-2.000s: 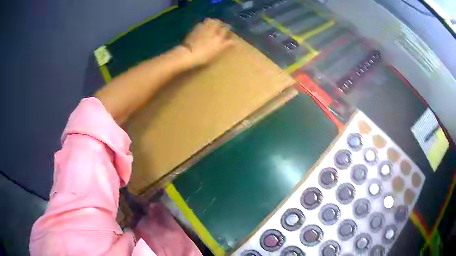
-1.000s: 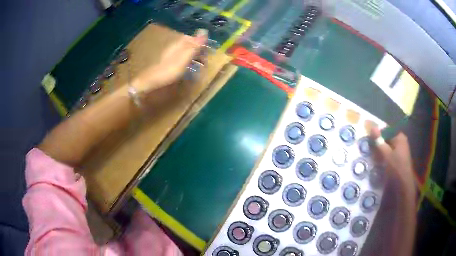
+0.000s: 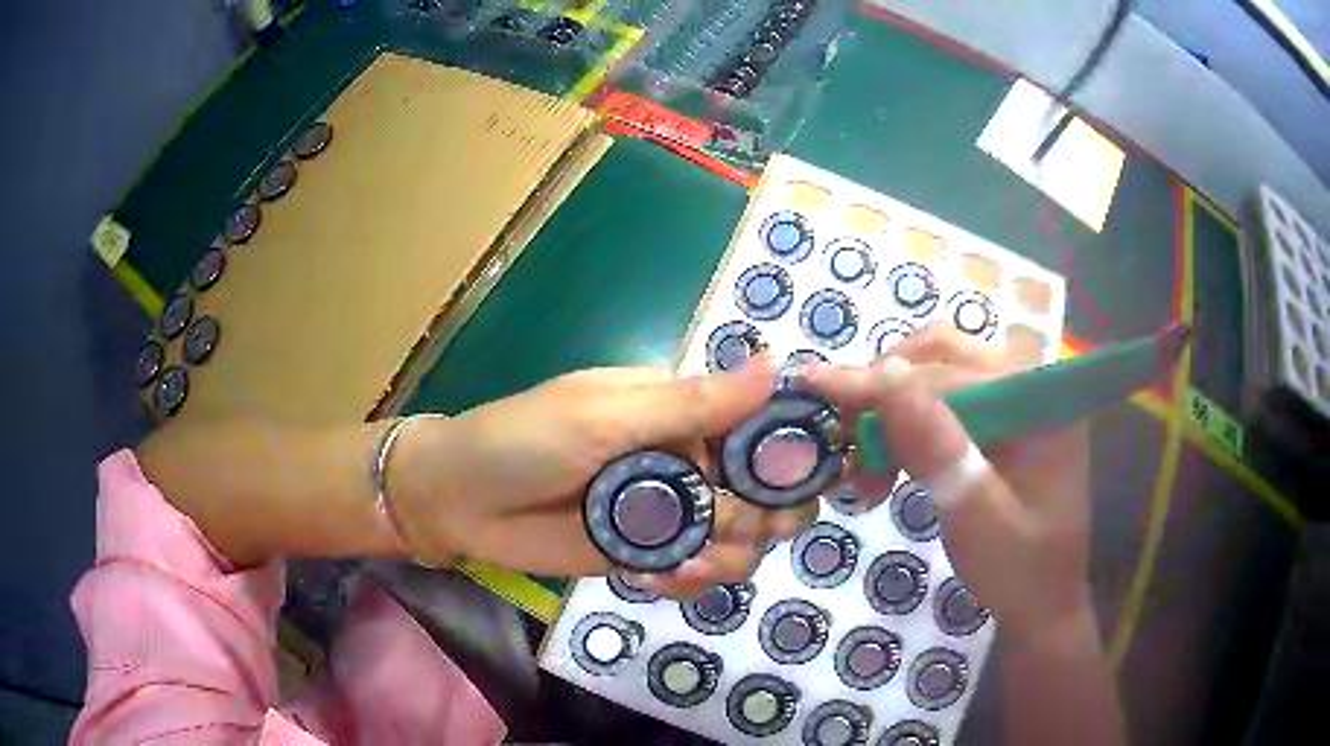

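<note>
My left hand (image 3: 540, 459) is palm up in the centre and holds two miniature speakers. One speaker (image 3: 648, 510) lies on the fingers; the other (image 3: 783, 449) is at the fingertips. My right hand (image 3: 1006, 496), with a pale band on one finger, holds a green handheld tool (image 3: 1043, 394). Its fingertips meet the left fingertips at the second speaker's upper edge; whether they also grip that speaker is unclear. The white foam tray (image 3: 562, 652) under the hands holds rows of ringed speakers, with tan cut-outs along its far edge.
A cardboard sheet (image 3: 394, 219) at left carries several glossy discs (image 3: 244, 223) along its left side. A red item (image 3: 678, 134) and a dark strip of parts (image 3: 761, 51) are behind. A paper note (image 3: 1053, 153) is at back right. Another white tray (image 3: 1298, 292) is at the right edge.
My left hand has moved from over the cardboard to the centre with two speakers. My right hand has come in from the tray's right side to meet it. The view has shifted.
</note>
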